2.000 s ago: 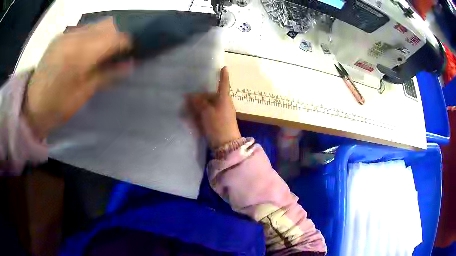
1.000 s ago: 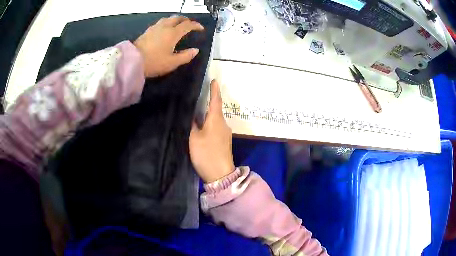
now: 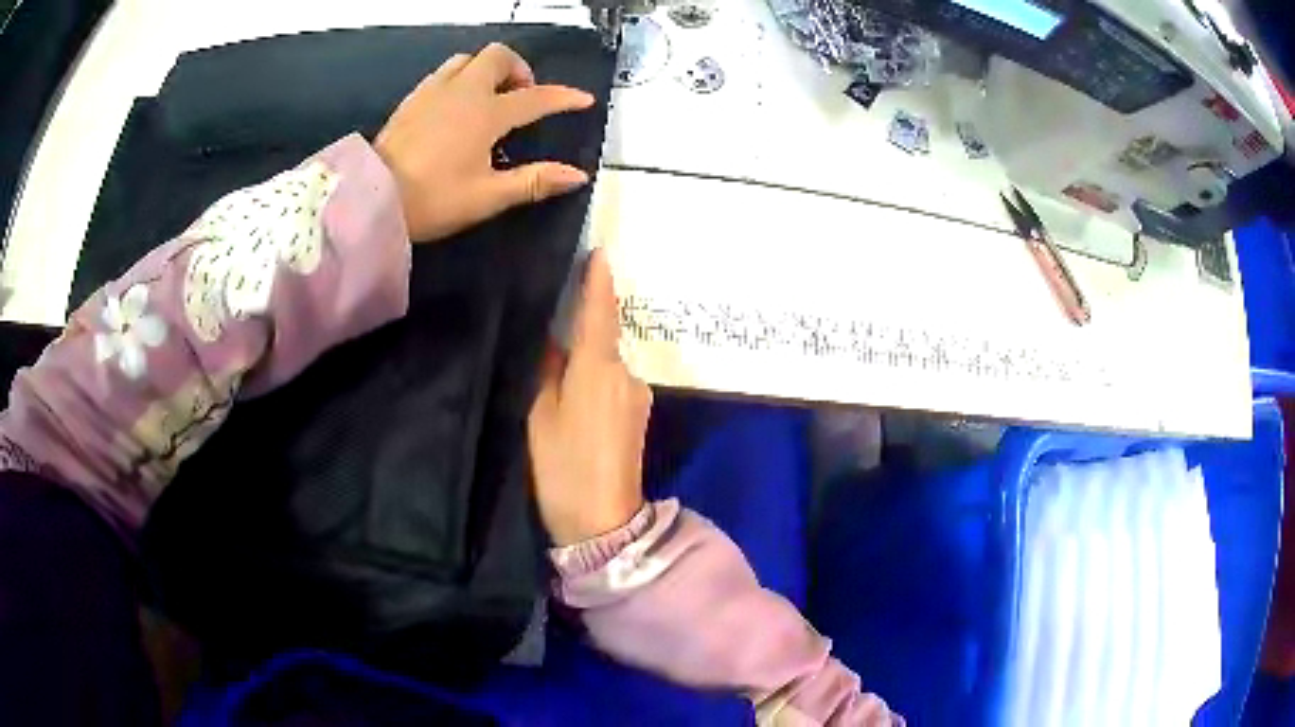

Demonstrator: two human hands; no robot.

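Note:
A black bag panel [image 3: 412, 384] lies over the left of the table and hangs past its front edge. A thin strip of the white sheet [image 3: 571, 301] shows along its right edge; the rest is hidden beneath. My left hand [image 3: 476, 142] rests on top of the panel near its upper right edge, thumb and fingers spread. My right hand [image 3: 589, 412] is at the panel's right edge, index finger pointing up along it, the other fingers partly hidden under the edge. The panel's top right corner is by the metal parts of the sewing machine [image 3: 608, 17].
The machine head [image 3: 1122, 142] stands at the upper right. Snips [image 3: 1048, 259] lie on the table [image 3: 852, 256], with small labels [image 3: 909, 134] and a clear plastic bag of bits [image 3: 866, 43] behind. A blue tub [image 3: 1011, 497] holds white sheets [image 3: 1115, 582] at lower right.
The white sheet was exposed under my left hand; the black panel now covers it. My left hand has come down onto the panel. My right hand has shifted slightly down along the edge.

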